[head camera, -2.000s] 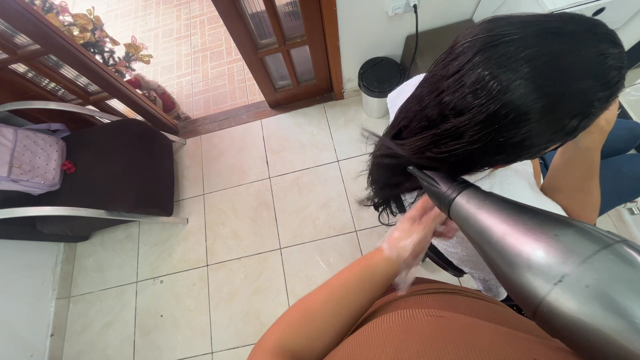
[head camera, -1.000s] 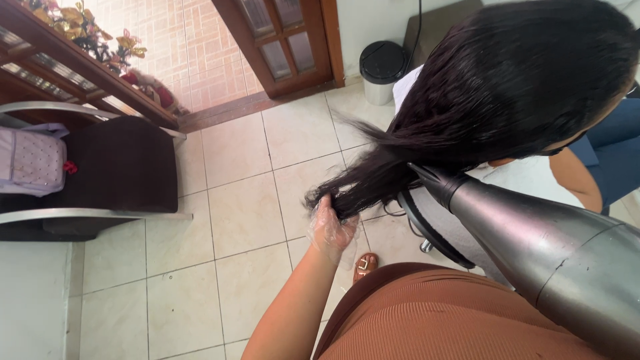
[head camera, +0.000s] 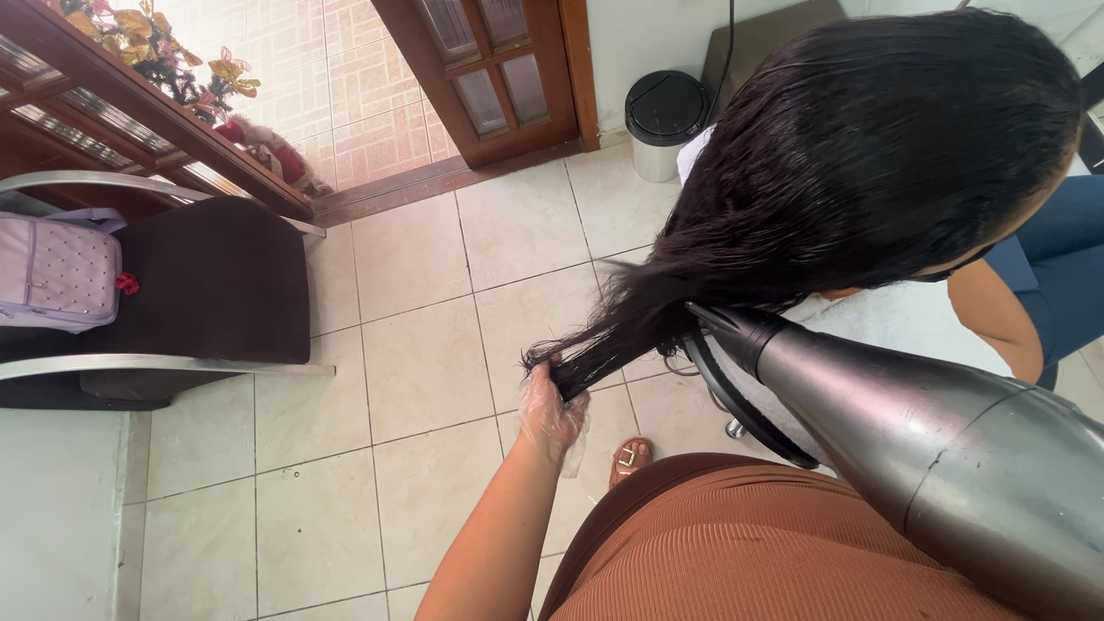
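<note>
My left hand (head camera: 552, 416), in a thin clear plastic glove, grips the ends of a seated person's long dark hair (head camera: 828, 164) and draws them out toward the lower left. A grey hair dryer (head camera: 914, 431) with a black concentrator nozzle (head camera: 733, 332) comes in from the right edge, its tip against or just below the gathered hair. My right hand is out of view, and so is the dryer's handle. A white towel (head camera: 888, 336) lies over the person's shoulders.
A bin with a black lid (head camera: 664, 108) stands by the wall near the wooden door (head camera: 500, 78). At left, a dark chair with metal arms (head camera: 216, 285) holds a lilac bag (head camera: 60, 267). The seated person's chair back (head camera: 746, 405) is close to my body.
Two seconds ago my left hand was close by the nozzle; it has since moved out to the left and now holds the hair ends. The hair is stretched out more.
</note>
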